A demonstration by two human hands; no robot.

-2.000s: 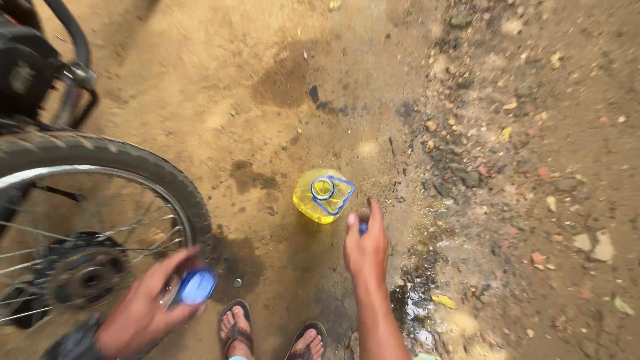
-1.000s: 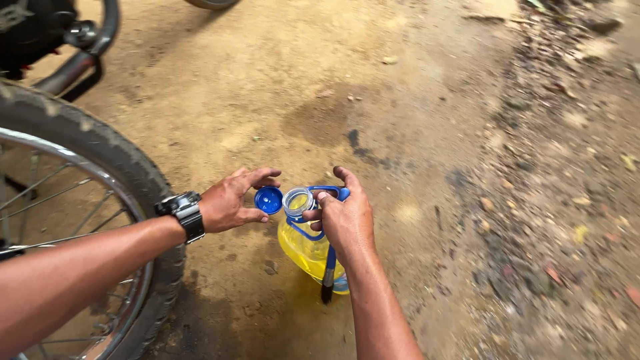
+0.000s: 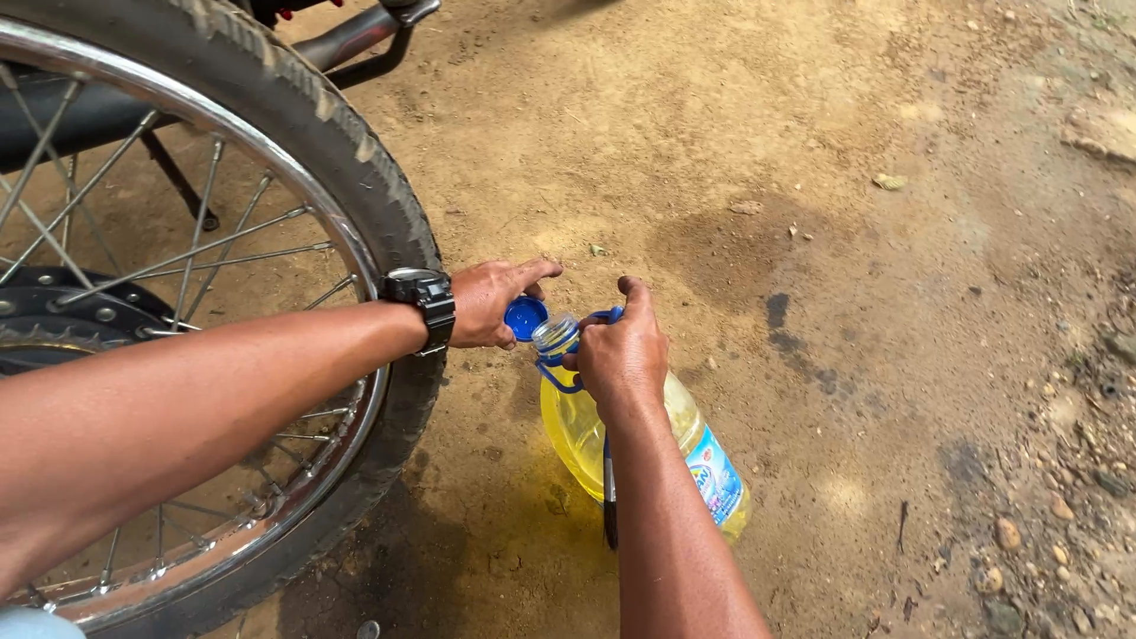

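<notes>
My left hand [image 3: 497,300], with a black watch [image 3: 424,306] on its wrist, holds a blue plastic cap [image 3: 525,318] with the hollow side showing, close beside the bottle's uncapped mouth. My right hand [image 3: 626,346] grips the blue handle [image 3: 561,377] at the neck of a large clear plastic bottle [image 3: 577,430]. The bottle holds yellow liquid and is tilted, its mouth toward the cap. A paintbrush [image 3: 609,497] with dark bristles hangs down beside the bottle, partly behind my right forearm; its upper part is hidden by the hand.
A spoked motorcycle wheel [image 3: 413,231] stands at the left, close to my left forearm. Dark metal parts of the motorcycle [image 3: 355,40] are at the top left. Damp patches mark the dirt ground [image 3: 710,115], and small stones [image 3: 1007,534] lie at the right.
Two seconds ago the bottle stood upright apart from my hands. My right hand has taken hold of its handle, and the bottle is now tilted. My left hand has brought the cap beside its mouth.
</notes>
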